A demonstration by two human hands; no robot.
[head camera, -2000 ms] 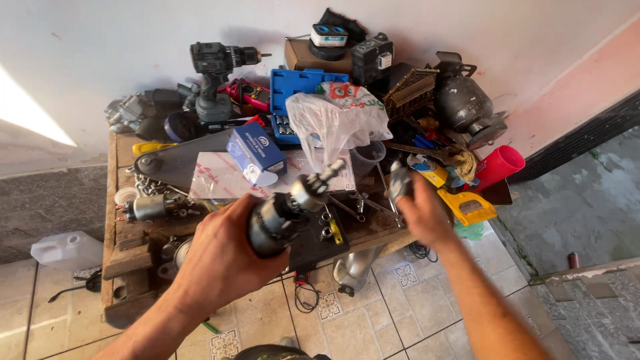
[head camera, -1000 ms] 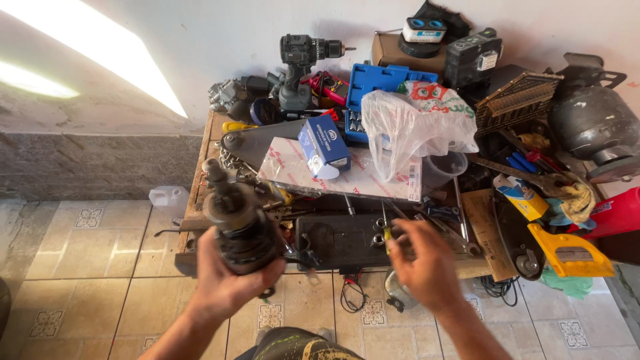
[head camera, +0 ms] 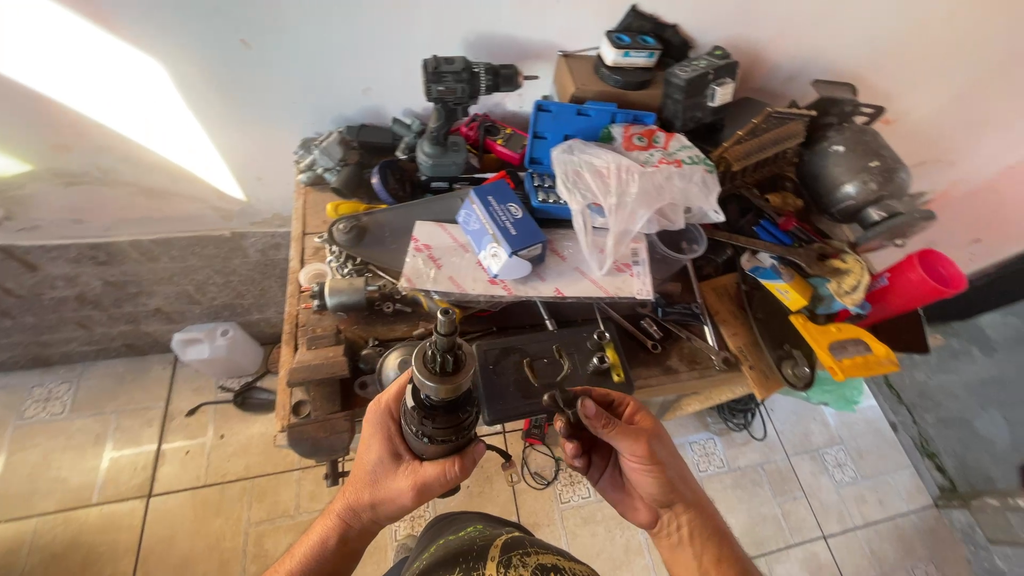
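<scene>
My left hand (head camera: 400, 456) grips the dark body of a starter motor (head camera: 438, 400), held upright with its pinion gear and shaft at the top. To its right, my right hand (head camera: 620, 452) pinches a small dark metal part (head camera: 562, 400) between thumb and fingers; its exact kind is unclear. Behind both hands lies a black plastic case (head camera: 500, 384) with a curved metal piece on it, and sockets beside a yellow-handled tool (head camera: 614, 362). A starter solenoid (head camera: 346, 294) lies on the left part of the wooden workbench (head camera: 294, 320).
On the bench stand a cordless drill (head camera: 452, 96), a blue socket case (head camera: 584, 124), a blue cardboard box (head camera: 502, 228), a plastic bag (head camera: 640, 184) and loose wrenches (head camera: 640, 324). A bench vise (head camera: 320, 432) juts from the front left. A yellow-handled saw (head camera: 848, 348) is at the right.
My left hand has brought the starter motor rightward, nearer my right hand. The small dark part shows plainly in my right fingers now. The view has shifted.
</scene>
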